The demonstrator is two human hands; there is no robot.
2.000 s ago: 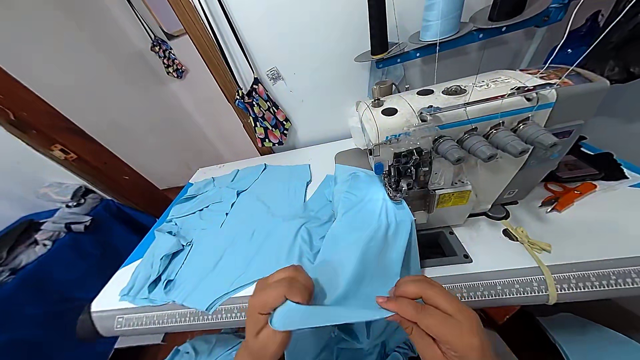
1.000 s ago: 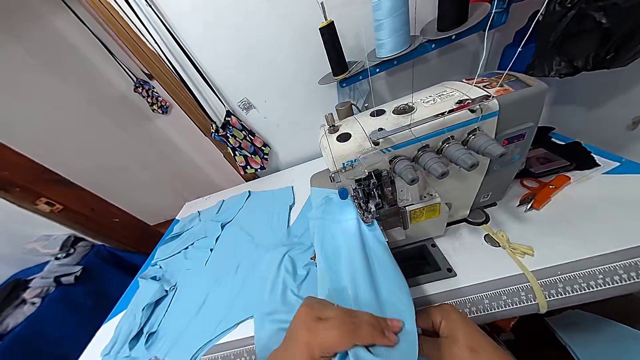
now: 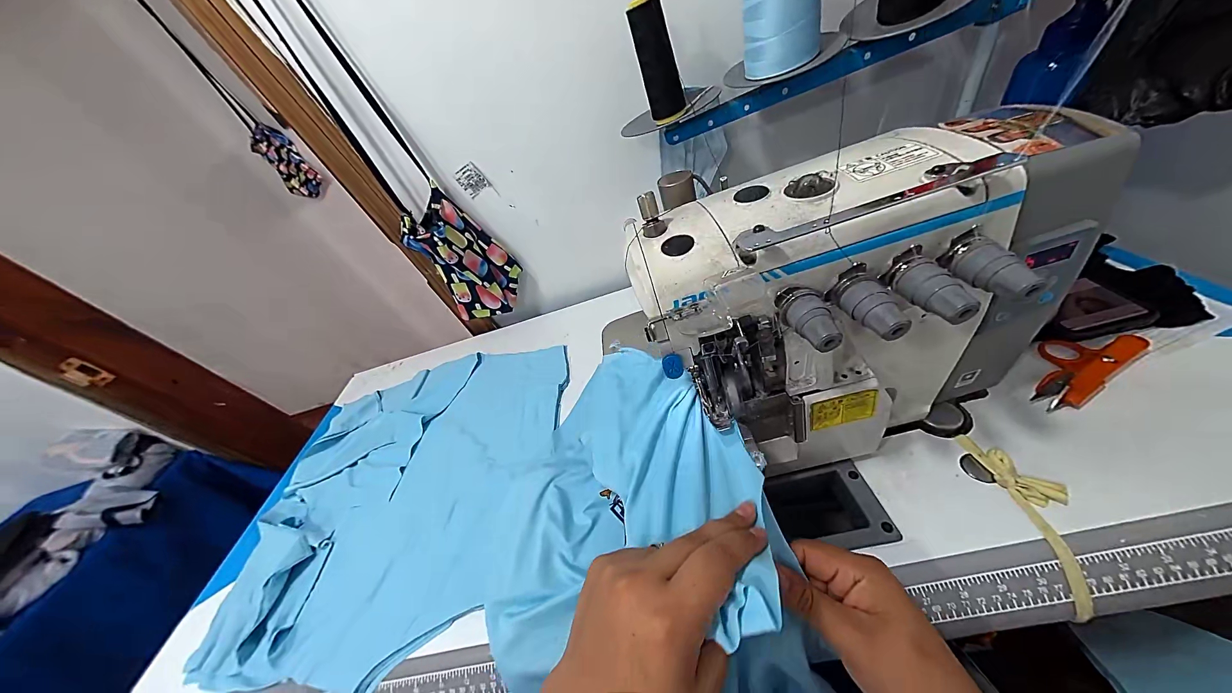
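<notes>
Light blue knit fabric (image 3: 664,452) runs from the presser foot of a white overlock sewing machine (image 3: 828,231) toward me. My left hand (image 3: 664,597) lies over the fabric near its right edge, fingers closed on a bunched fold. Just to the right, my right hand (image 3: 857,606) pinches the edge between thumb and fingers. A small dark and orange print shows on the cloth left of my left hand. More light blue garment pieces (image 3: 423,481) spread over the table's left half, joining or overlapping the fabric at the machine; which one cannot be told.
Orange-handled thread snips (image 3: 1092,371) lie right of the machine, near black cloth (image 3: 1155,294). A yellow tie (image 3: 1020,486) crosses the ruler tape (image 3: 1145,568) on the table's front edge. Thread cones (image 3: 782,38) stand behind the machine. Dark blue cloth (image 3: 144,577) is at the far left.
Two seconds ago my hands were apart, holding a folded fabric edge stretched between them at the table's front. They are now close together, nearer the machine's foot, on the bunched right edge.
</notes>
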